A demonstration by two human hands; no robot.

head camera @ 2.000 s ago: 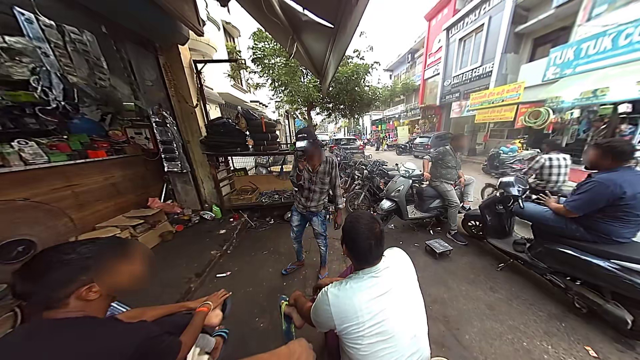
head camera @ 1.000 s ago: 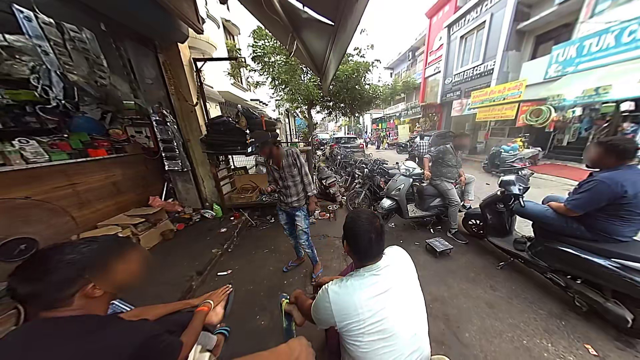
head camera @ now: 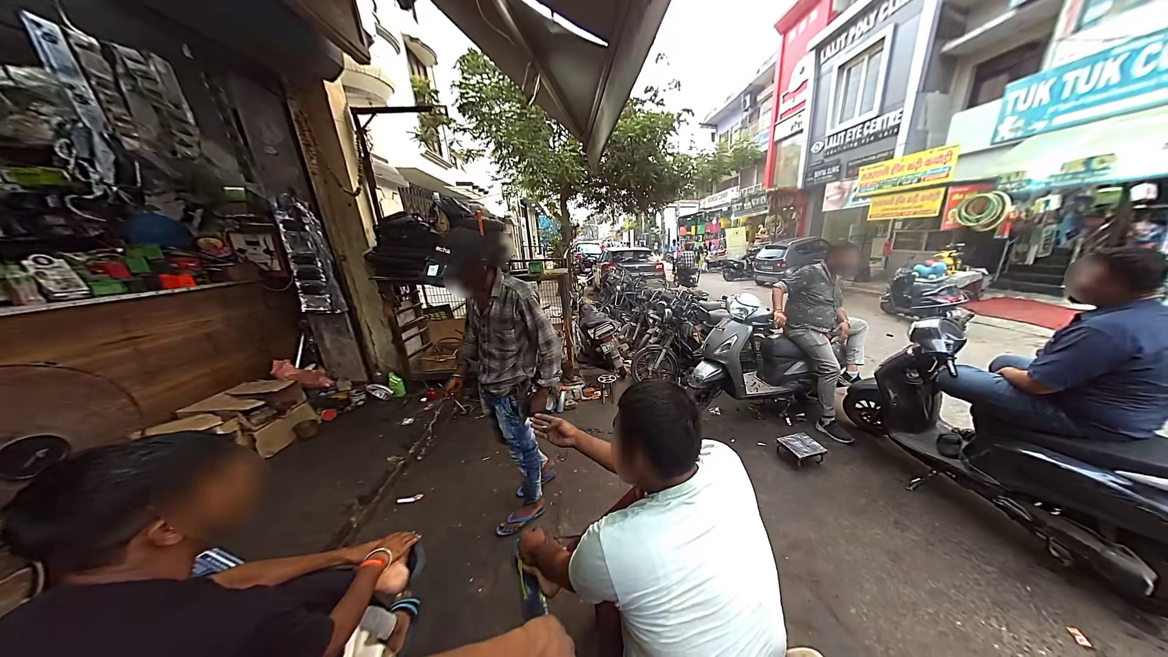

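A blurred bare limb (head camera: 525, 637) crosses the bottom edge; I cannot tell whether it is my left hand or part of another person. What it touches is hidden. My right hand is not in view. Just beyond the limb, a person in a white shirt (head camera: 684, 547) sits low with one hand stretched forward. On the left, a seated person in a dark shirt (head camera: 164, 593) has hands together near a foot. A person in a checked shirt (head camera: 513, 333) stands ahead, wearing torn blue jeans and blue flip-flops (head camera: 520, 520).
Parked scooters (head camera: 1031, 474) and motorcycles (head camera: 657, 356) line the right and centre, with people sitting on some. A small low stand (head camera: 801, 447) is on the pavement. Flattened cardboard (head camera: 265, 411) lies by the wooden shop counter (head camera: 182, 351). A dark awning (head camera: 584, 64) hangs overhead.
The person in white has raised and stretched a hand forward. The standing person, facing this way two seconds ago, has turned to the left with arms lowered.
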